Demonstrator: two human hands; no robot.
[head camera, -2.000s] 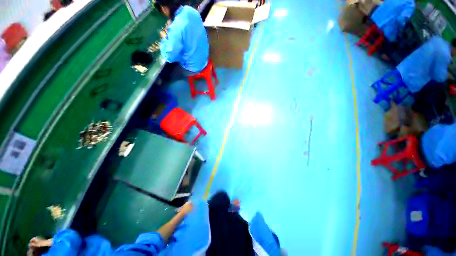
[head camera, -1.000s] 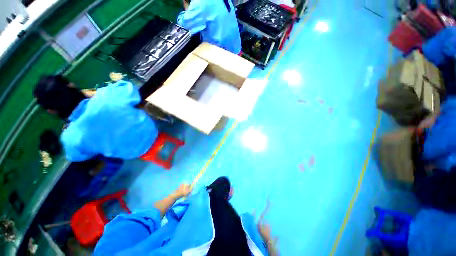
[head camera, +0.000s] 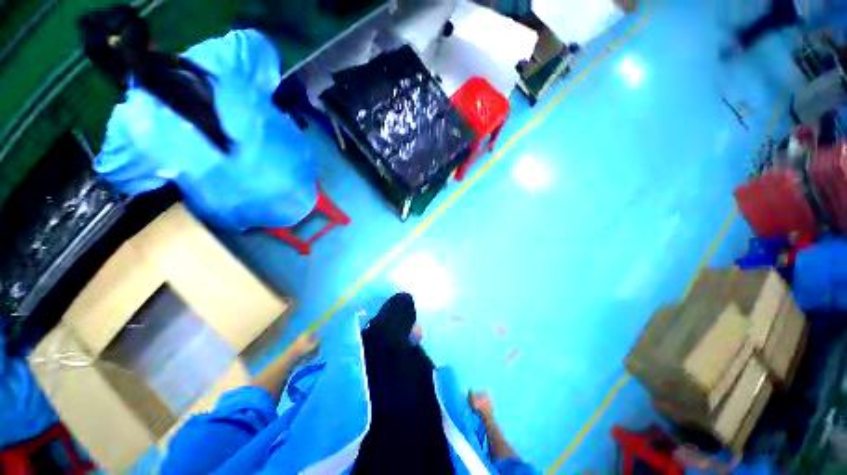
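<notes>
My left hand (head camera: 299, 350) is at the lower middle, beside the open cardboard box (head camera: 237, 301). It is small and blurred, and no object shows in it; its fingers cannot be made out. My right hand (head camera: 480, 404) hangs low over the blue floor, right of my dark trousers. It is also small and blurred, with no object visible in it. The box stands at the lower left with its flaps spread and a pale inside.
A seated person in a blue smock (head camera: 223, 121) is at upper left. Black trays (head camera: 404, 116) lie on a low rack beside a red stool (head camera: 480, 107). More black trays (head camera: 70, 223) are at far left. Cardboard boxes (head camera: 720, 343) stand at right. Yellow lines (head camera: 594, 422) edge the aisle.
The view has moved forward along the aisle. The open box has shifted to the lower left, and the rack of black trays is nearer. Both hands stay low beside my body.
</notes>
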